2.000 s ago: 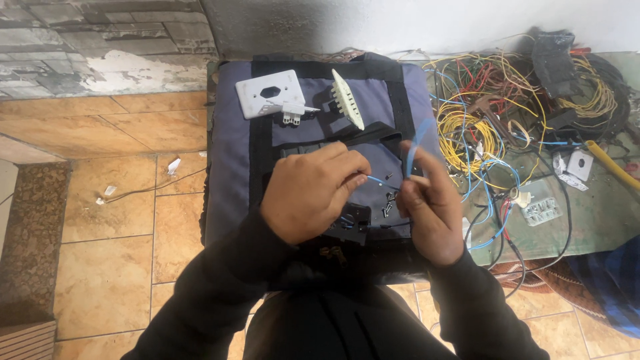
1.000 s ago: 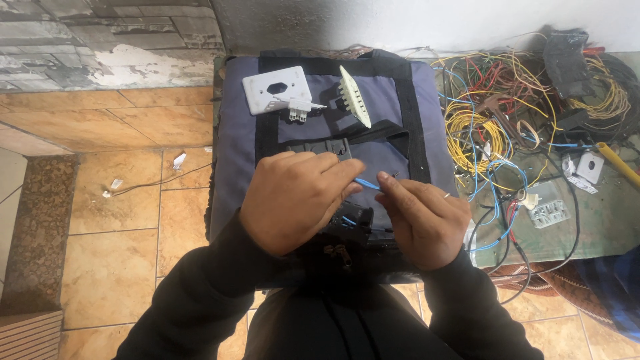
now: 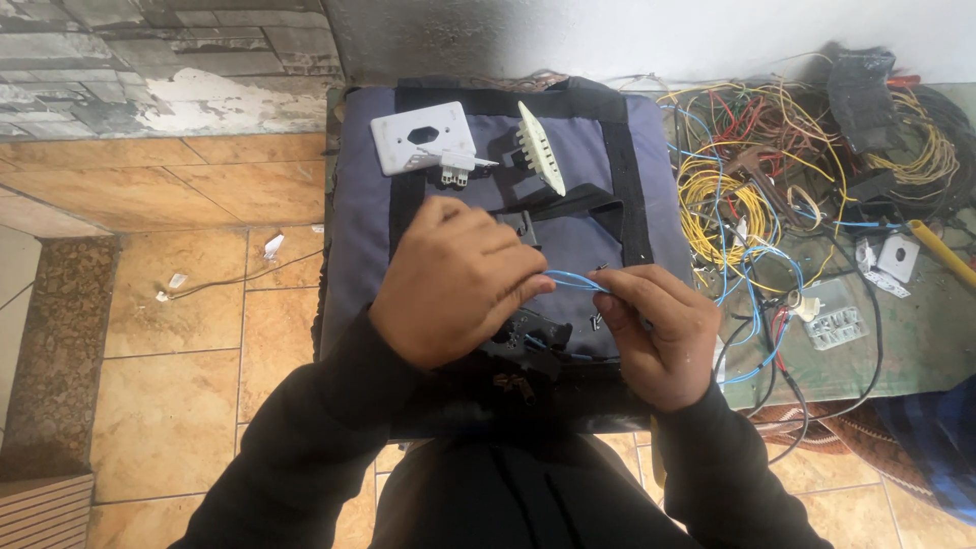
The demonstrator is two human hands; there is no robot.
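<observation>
Several strands of light blue electrical wire (image 3: 572, 280) run between my two hands above a grey-blue padded bag. My left hand (image 3: 465, 282) grips one end of the wire, its back to the camera. Thumb and fingers of my right hand (image 3: 659, 324) pinch the other end. Partly under my left hand lie a black plastic electrical part (image 3: 537, 334) with blue wire in it and a dark grey plastic piece (image 3: 521, 227). Farther back are a white outlet cover plate (image 3: 423, 137), a small white connector module (image 3: 455, 169) and a cream plastic plate with prongs (image 3: 541, 149), tilted on edge.
The bag (image 3: 366, 229) has black straps. Small dark screws (image 3: 597, 322) lie beside my right hand, and brass-coloured pieces (image 3: 515, 386) near the front edge. At right are a yellow wire coil (image 3: 720, 217), tangled wires, a clear compartment box (image 3: 837, 328) and another white outlet part (image 3: 898, 255).
The blue wire was held as a loop at my right hand two seconds ago; now several strands stretch between both hands. My hands came closer together, then moved slightly apart.
</observation>
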